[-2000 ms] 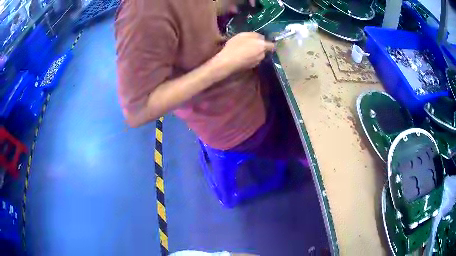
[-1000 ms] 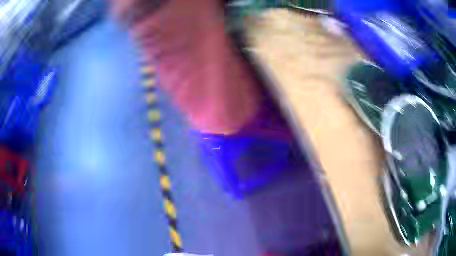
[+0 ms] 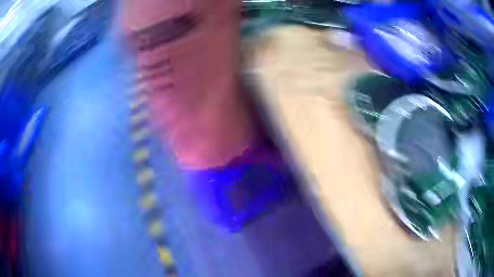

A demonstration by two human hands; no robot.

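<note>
The frame is strongly blurred. A green housing (image 3: pixel 417 140) with a pale rim and dark grey recess lies at the right side of the tan bench. Another green housing (image 3: pixel 368 97) shows partly behind it, at its upper left. A whitish strip (image 3: pixel 471 162) runs down beside the near housing; I cannot tell what it is. Neither my left hand nor my right hand can be made out. A tan patch below the near housing is too smeared to tell as bench or skin.
The tan bench (image 3: pixel 325 146) runs from top centre to lower right. A blue bin (image 3: pixel 390 43) with pale contents is at upper right. A person in a reddish shirt (image 3: pixel 200 92) sits on a blue stool (image 3: pixel 238 195) left of the bench. Yellow-black tape (image 3: pixel 146 184) crosses the blue floor.
The view has swung and blurred since the first frame. The bench, bin and near housing now appear further left. The neighbour's forearm and hand are no longer visible.
</note>
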